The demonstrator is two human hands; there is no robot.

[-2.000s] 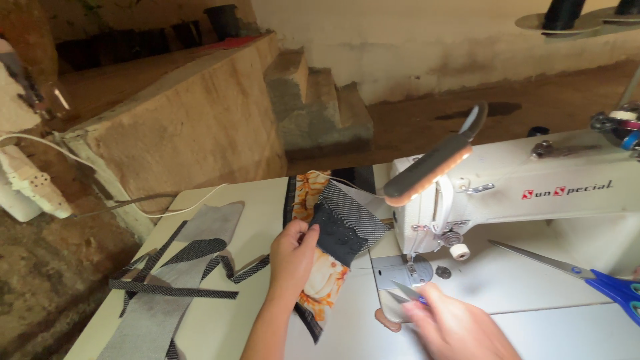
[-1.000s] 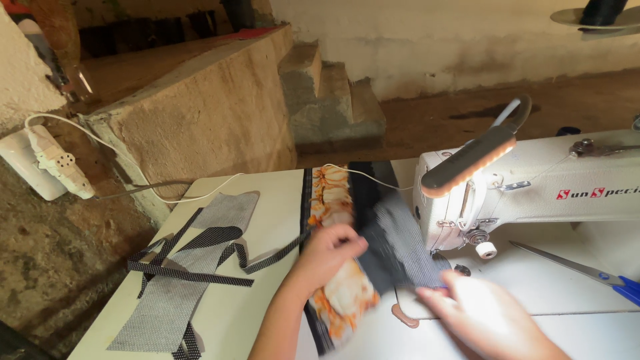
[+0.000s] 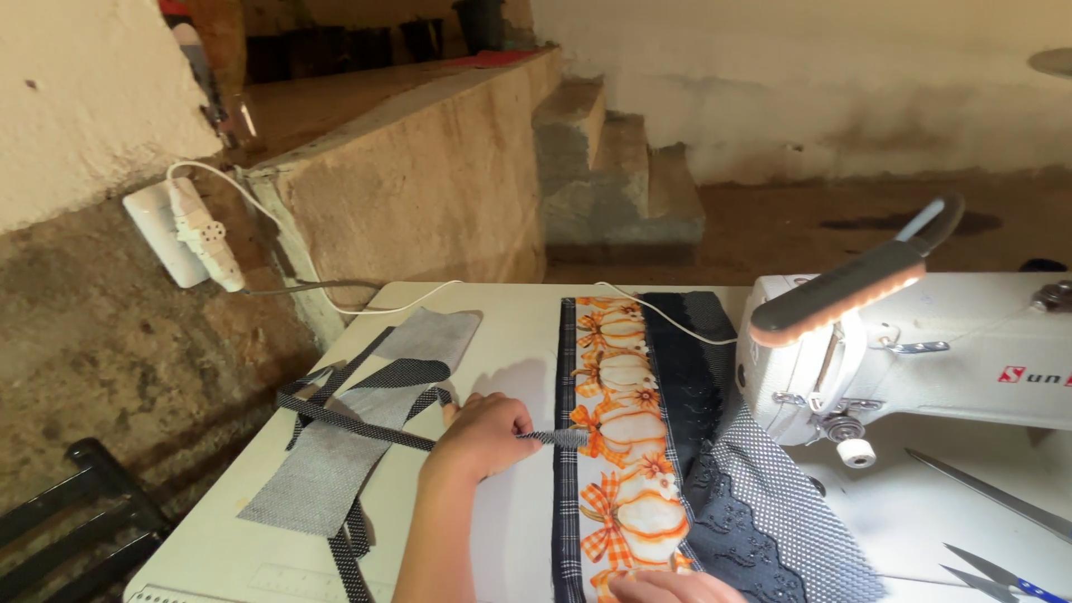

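A long fabric panel printed with pumpkins (image 3: 632, 427), edged in black plaid, lies along the white table. Dark fabric with scalloped lace (image 3: 729, 536) and a dotted grey piece (image 3: 787, 494) adjoin its right side. My left hand (image 3: 481, 435) pinches a narrow dotted strip (image 3: 553, 437), whose end reaches the panel's left edge. At the bottom, my right hand (image 3: 670, 588) is over the panel, mostly cut off by the frame, its fingers unclear. Small thread snips (image 3: 997, 569) with blue handles lie at lower right.
Grey fabric (image 3: 327, 477) and black dotted strips (image 3: 360, 423) lie on the table's left. At right stands a white sewing machine (image 3: 963, 335) with a lit lamp (image 3: 837, 293). Larger scissors (image 3: 988, 494) lie beneath its arm. A white cable (image 3: 670, 318) crosses the panel's top.
The panel, partly folded in my hands two seconds ago, now lies spread lengthwise. My left hand has moved left off it and grips a strip. The snips, earlier in my right hand, lie on the table.
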